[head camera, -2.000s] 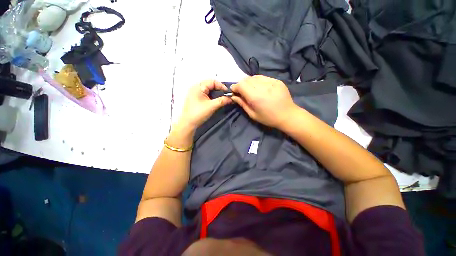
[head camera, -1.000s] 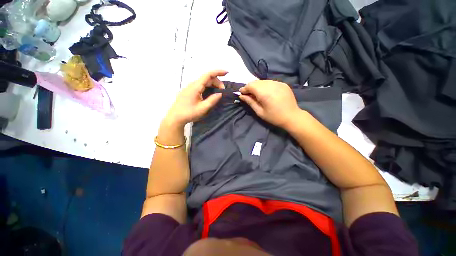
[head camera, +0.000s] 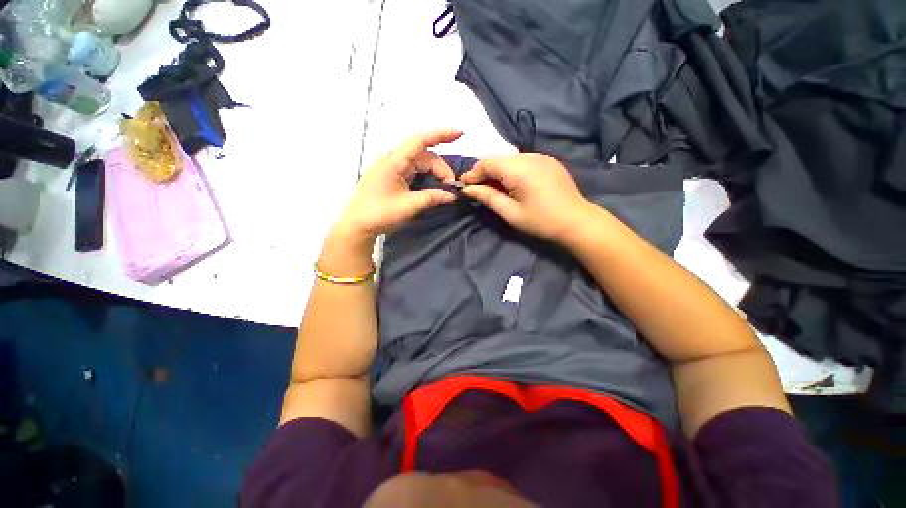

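A dark grey skirt lies in front of me, from the red apron up onto the table, its waistband at the far edge. A small white care label shows on its inner layer. My left hand pinches the waistband between thumb and a finger, its other fingers raised. My right hand pinches the same spot, its fingertips nearly touching the left ones. A small bit between the fingertips is too small to name. No tool can be made out in either hand.
More dark grey skirts lie beyond and piled at right. At left on the white table are a pink sheet with a gold-yellow lump, a black slab, dark scraps, a black cord loop and plastic bottles.
Compared with a second ago, my left thumb and finger have closed in on the waistband beside my right fingertips. The pink sheet now lies flatter and spreads lower.
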